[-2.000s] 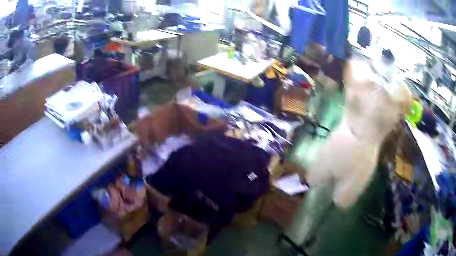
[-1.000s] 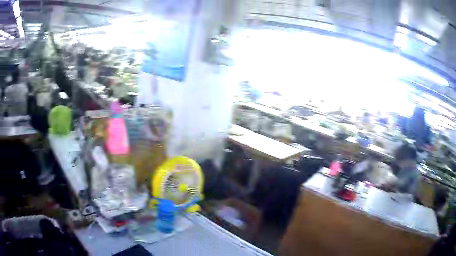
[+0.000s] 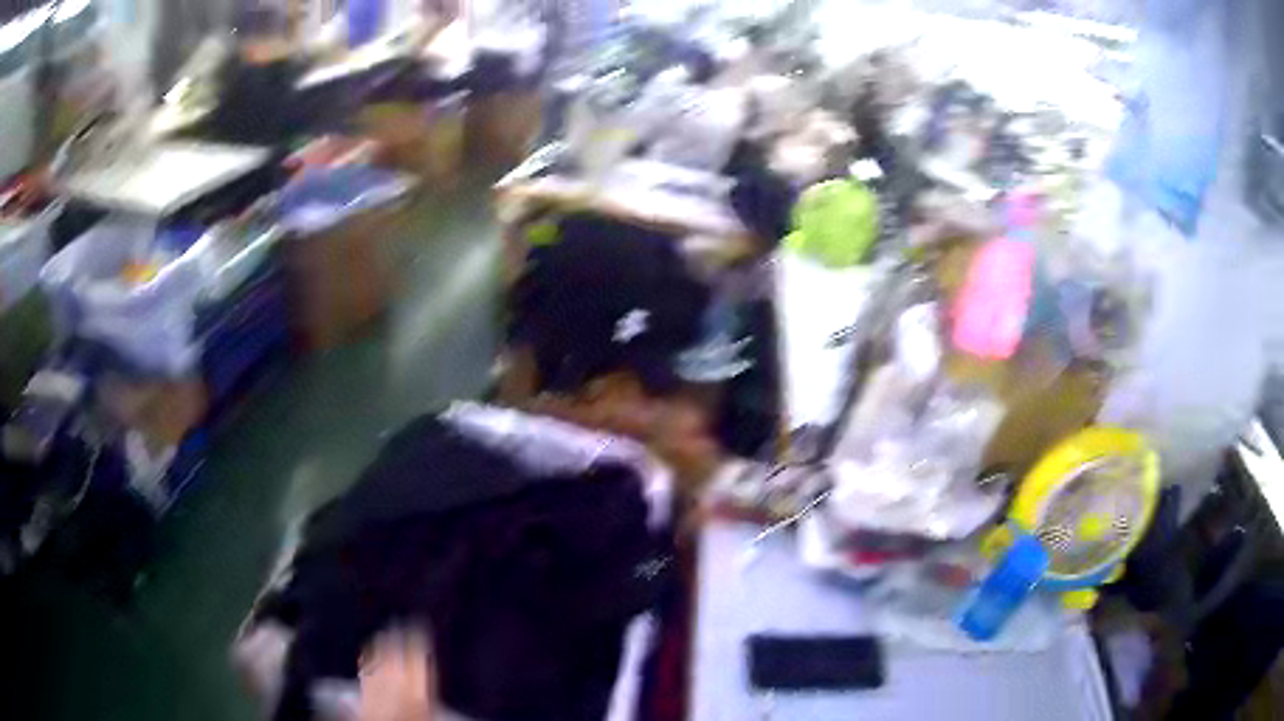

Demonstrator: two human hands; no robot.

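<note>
A heap of dark garments (image 3: 472, 563) fills a basket with a white cloth-lined rim (image 3: 556, 434), left of the table. One blurred hand, which looks like my left hand (image 3: 399, 679), is at the bottom edge, over the lower part of the heap. It is cut off by the picture's edge, and whether its fingers grip the cloth cannot be told. My right hand is not in view.
The white table (image 3: 746, 578) bears a black smartphone (image 3: 814, 662), plastic-wrapped clutter (image 3: 915, 458) and a yellow fan (image 3: 1091, 507) with a blue base. A pink spray bottle (image 3: 996, 296) hangs behind. More dark cloth (image 3: 599, 303) lies beyond the basket.
The view has swung left from the pillar and fan, so the fan and table now sit at the right. The basket of dark garments shows more fully, and one hand has come into view.
</note>
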